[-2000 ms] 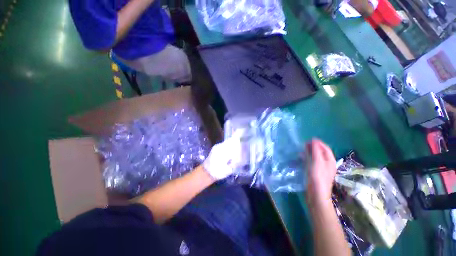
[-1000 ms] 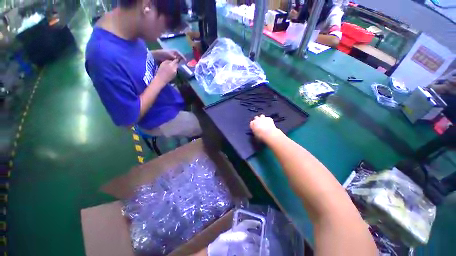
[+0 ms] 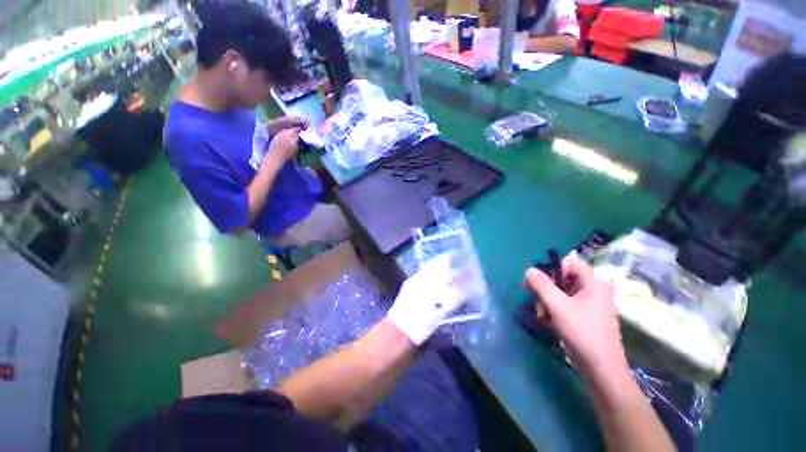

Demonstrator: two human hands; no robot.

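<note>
My left hand (image 3: 429,298), in a white glove, holds a clear plastic housing (image 3: 477,281) above the bench's near edge. Its thin poly bag (image 3: 452,216) hangs loose around it. My bare right hand (image 3: 574,296) is over the bench just left of the padded fixture, fingers bent around a small black plastic clip (image 3: 554,265). The clip is partly hidden by the fingers. The padded fixture (image 3: 680,309) is a cream-yellow block wrapped in clear film. The black parts tray (image 3: 380,212) lies beyond my left hand with scattered black clips (image 3: 415,166).
An open carton (image 3: 292,296) of clear bagged pieces stands left of my legs. A person in a blue shirt (image 3: 208,168) sits at the left, beside a bulky plastic bag (image 3: 376,124). The black press frame (image 3: 733,168) stands at the right. Bagged pieces (image 3: 517,128) lie on the green mat.
My right hand has left the tray and moved right, beside the fixture, with a black clip. My left hand has raised the housing from low near the carton to the bench edge.
</note>
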